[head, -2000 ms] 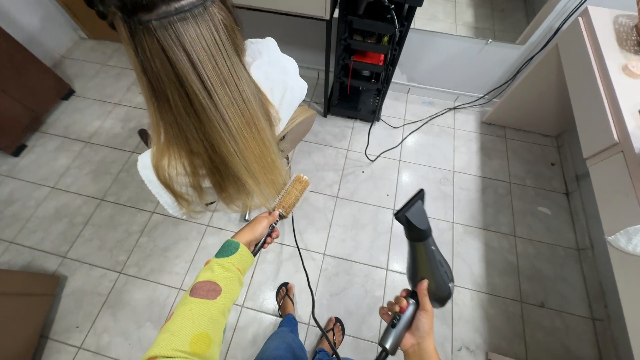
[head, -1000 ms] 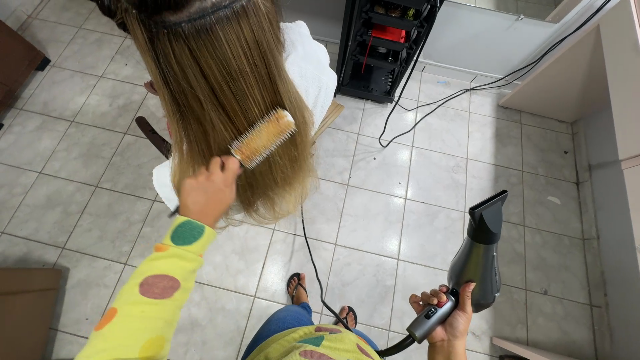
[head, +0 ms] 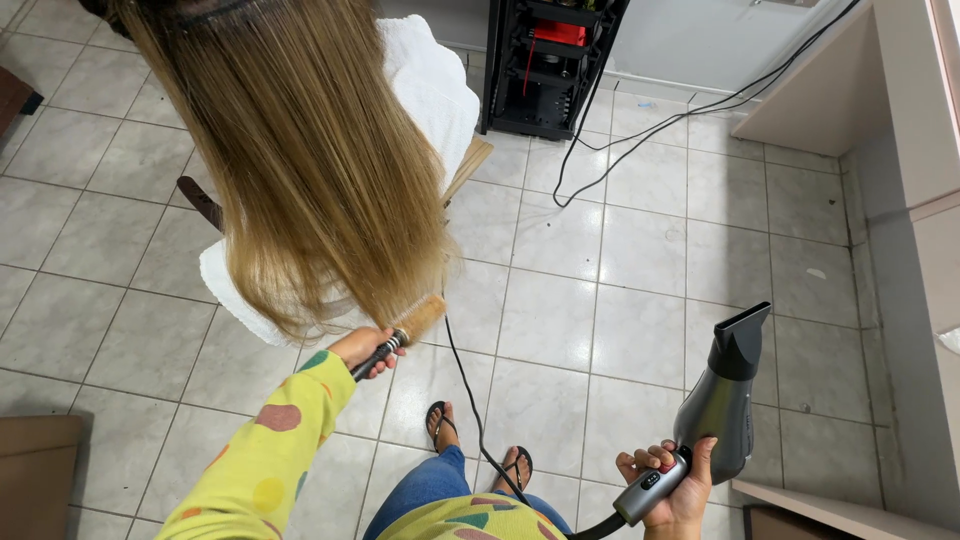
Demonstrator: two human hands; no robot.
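Observation:
My left hand (head: 367,351) is closed around the black handle of a hairbrush (head: 421,319). The brush's bristles touch the lower tips of a seated person's long, straight, blond-brown hair (head: 315,165). White towels (head: 431,90) show on both sides of the hair. At the lower right, my right hand (head: 671,480) grips the handle of a grey hair dryer (head: 716,412). Its flat black nozzle points up, away from the hair. Whether the dryer is running cannot be told.
A black trolley (head: 551,90) with a red item stands beyond the chair. Black cords (head: 652,127) run over the floor to the right wall, and the dryer's cord (head: 469,382) passes between my feet. A pale cabinet (head: 915,97) is at right, a brown box (head: 37,465) at lower left.
My left hand and the brush have moved down from the middle of the hair to its tips since one second ago. The dryer remains in my right hand at the lower right.

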